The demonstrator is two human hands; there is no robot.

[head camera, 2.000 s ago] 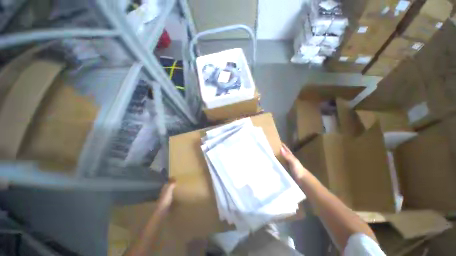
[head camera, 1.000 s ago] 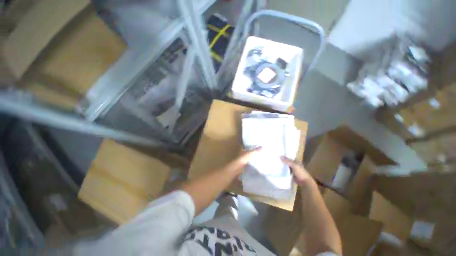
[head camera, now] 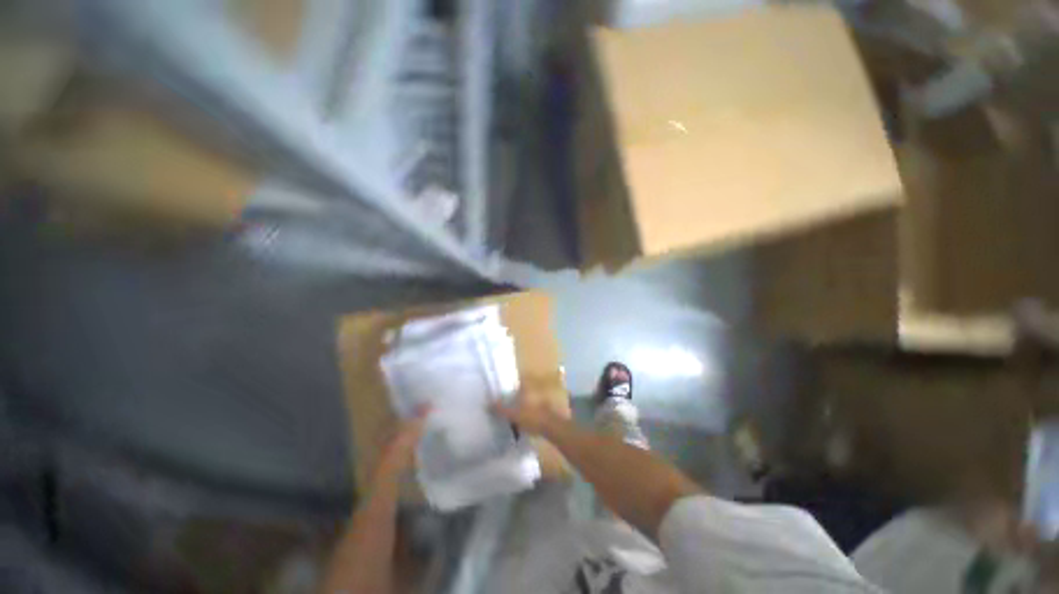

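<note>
A stack of white flat packets point(head camera: 459, 383) is over a brown carton point(head camera: 364, 383) at lower centre-left. The carton shows on both sides of the stack. My left hand point(head camera: 406, 439) holds the stack's left side, and my right hand point(head camera: 528, 412) holds its right side. Blur hides the fingertips, and I cannot tell whether the stack rests on the carton.
A large closed carton point(head camera: 755, 133) is at upper right. Grey metal shelving point(head camera: 348, 192) runs across the upper left. A foot point(head camera: 617, 381) is on the grey floor right of the stack. Other brown cartons point(head camera: 964, 232) are at the right. Part of another person's light sleeve point(head camera: 941, 551) shows at lower right.
The view has swung, and the trolley handle and white foam box have left it. Both hands remain on the packets, which are now over a carton at lower left. A foot and floor now show.
</note>
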